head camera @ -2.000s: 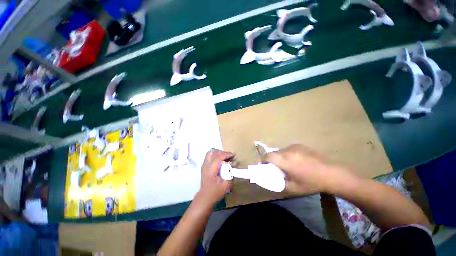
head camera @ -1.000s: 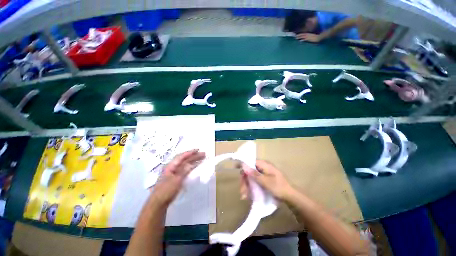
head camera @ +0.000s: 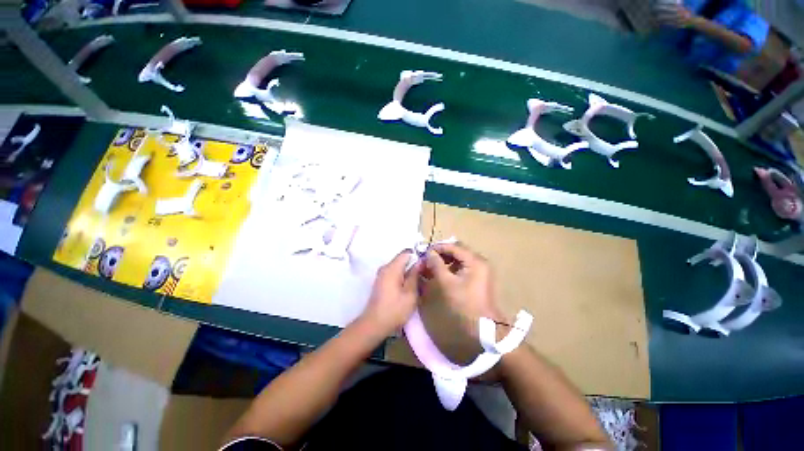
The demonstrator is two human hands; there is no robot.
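A white and pink headband is held above the front of the brown cardboard mat, its ear bump pointing down toward me. My left hand grips its upper end. My right hand has its fingertips at the same end, close to my left fingers. A thin dark wire sticks up from that end. The forked far end of the headband lies over my right wrist. What exactly the fingertips pinch is hidden.
White sheet with small loose parts lies left of the mat. Yellow printed sheet holds white brackets. Beyond runs the green conveyor with several headbands. Two nested headbands lie at right. A person in blue is at top right.
The headband has turned, its ear bump now toward me. My left hand has come from over the white sheet to grip its upper end, and both hands meet there. The view has shifted.
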